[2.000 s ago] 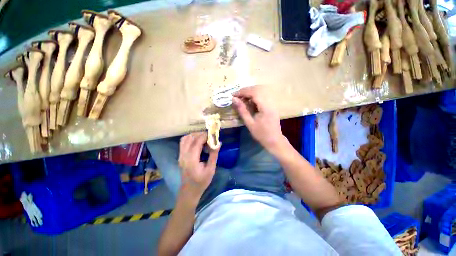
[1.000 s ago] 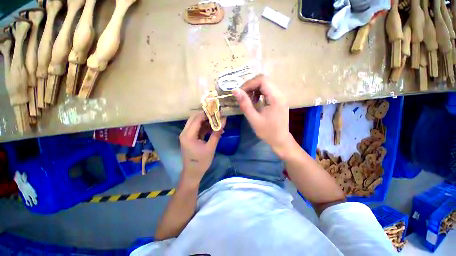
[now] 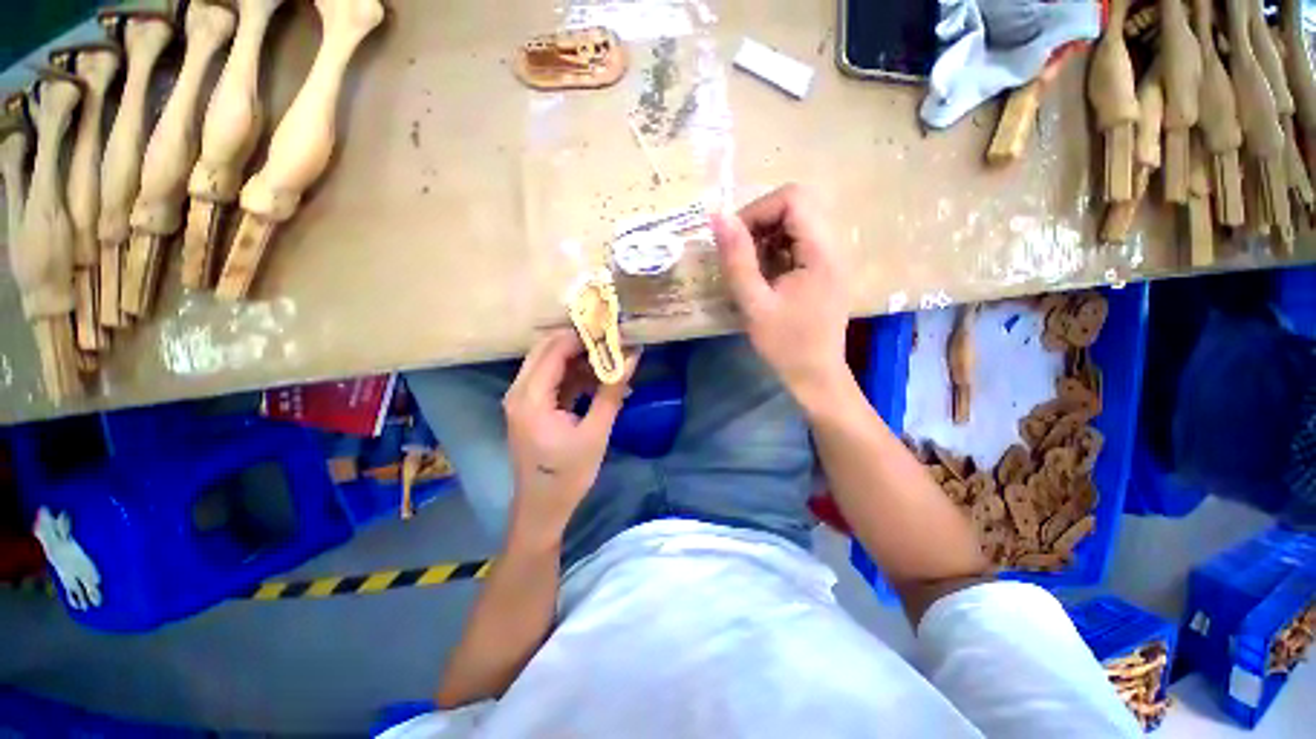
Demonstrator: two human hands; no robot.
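My left hand (image 3: 560,412) holds a small pale tan sole-like piece (image 3: 598,332) upright at the bench's front edge, its slotted face toward me. My right hand (image 3: 787,282) is just right of the whitish glue dish (image 3: 648,247), with thumb and forefinger pinched together at the dish's right end. A thin pale stick shows across the dish and meets the right fingertips. The dish lies on the clear stained sheet (image 3: 556,188).
Tan leg parts stand in a row (image 3: 181,145) at left and lie piled (image 3: 1183,116) at right. An orange-brown oval piece (image 3: 573,59), a white block (image 3: 774,67), a phone (image 3: 883,36) and a glove (image 3: 996,58) lie farther back. A blue bin (image 3: 1126,419) holds oval pieces.
My right hand has moved from the held piece back toward the dish, taking the stick away from the piece. My left hand still holds the piece, slightly farther left.
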